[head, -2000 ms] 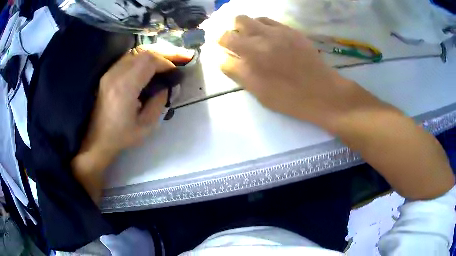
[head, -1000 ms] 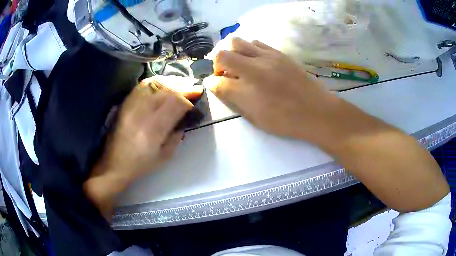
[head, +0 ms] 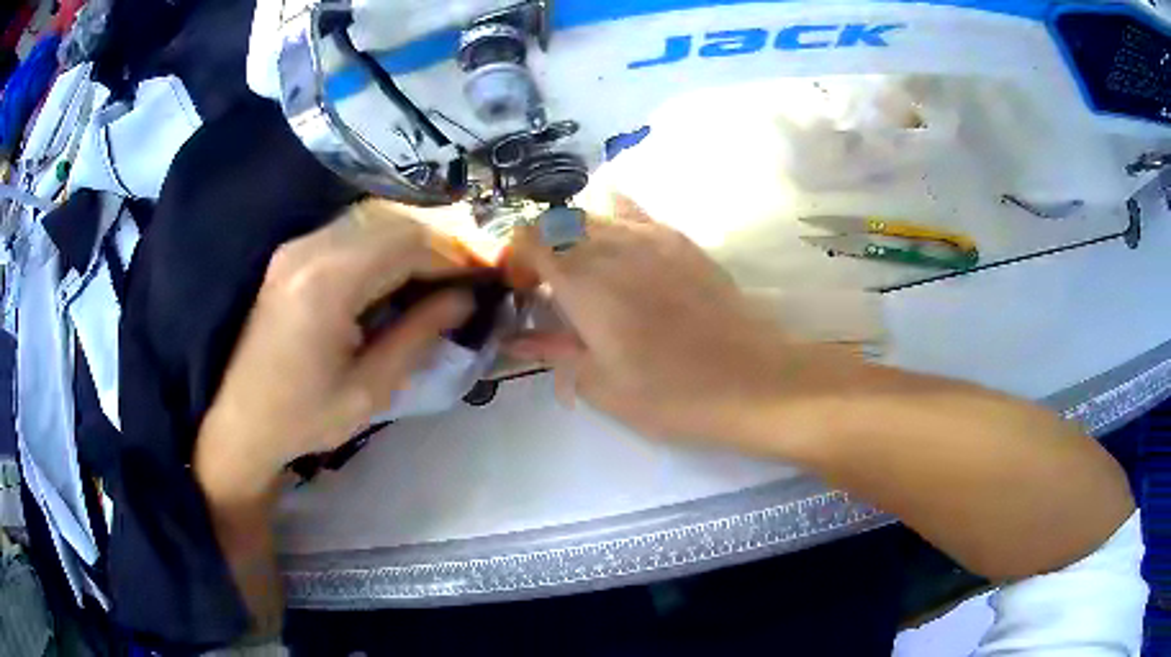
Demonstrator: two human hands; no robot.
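The black garment (head: 193, 282) hangs down at the left and reaches up to the sewing machine (head: 771, 45). My left hand (head: 328, 334) pinches a dark edge of it just left of the presser foot area. A pale piece of cloth (head: 443, 381) shows under my left hand. My right hand (head: 655, 321) has its fingertips close to my left fingertips, in front of the small grey block (head: 560, 229), at the cloth edge; its fingers are blurred. The needle and presser foot are mostly hidden by glare and fingers.
Thread snips with yellow and green handles (head: 918, 244) lie right of my right hand. A crumpled pale cloth (head: 886, 135) lies behind them. A measuring tape strip (head: 616, 554) runs along the table's front edge. Black-and-white cloth pieces (head: 64, 295) are heaped at the far left.
The view has tilted up, showing more of the machine. My right hand has moved closer to my left hand and lower. A pale piece now shows below my left hand.
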